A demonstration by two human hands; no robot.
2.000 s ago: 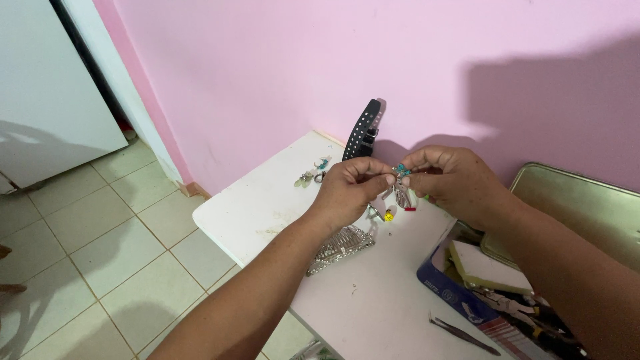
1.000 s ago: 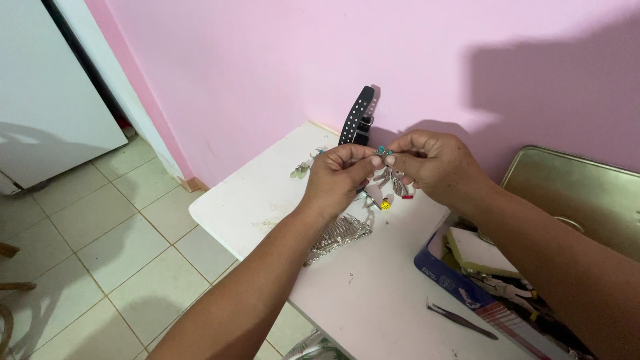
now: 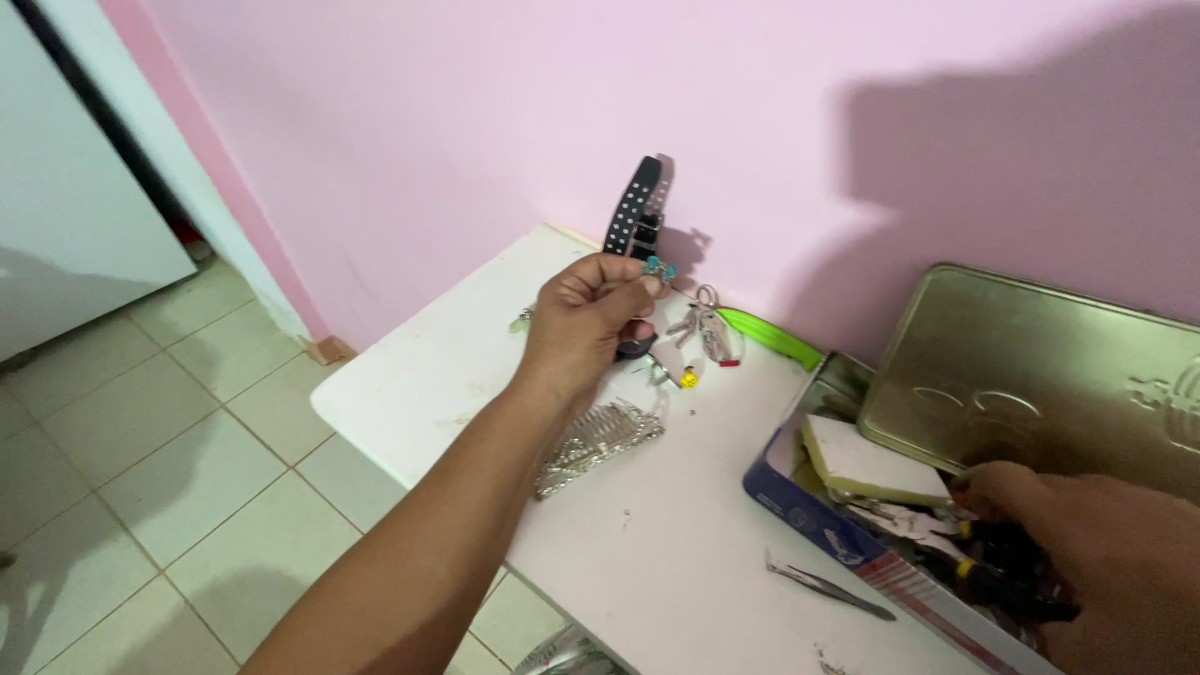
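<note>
My left hand [image 3: 595, 314] pinches a small ornament with turquoise stones [image 3: 659, 270] between thumb and fingertips, above the white table. My right hand [image 3: 1078, 525] is over the blue tin box [image 3: 806, 520], at pliers with black and yellow handles [image 3: 975, 567]; whether its fingers have closed on them cannot be told. A silver decorative hair comb [image 3: 600, 445] lies beside my left forearm. Behind my left hand a black strap with white dots [image 3: 630, 211] stands against the wall. Keys on a ring [image 3: 708, 333] and a yellow bead or charm [image 3: 689, 377] lie to its right.
Curved-tip tweezers [image 3: 830, 591] lie on the white table [image 3: 422, 356] beside the tin. A pale pad [image 3: 877, 459] rests inside the tin, whose gold-coloured lid [image 3: 1041, 366] stands behind. A bright green item [image 3: 769, 336] lies along the pink wall.
My right hand has let go of the turquoise ornament and moved right and down to the tin box. My left hand still holds the ornament. The keys and green item are now uncovered.
</note>
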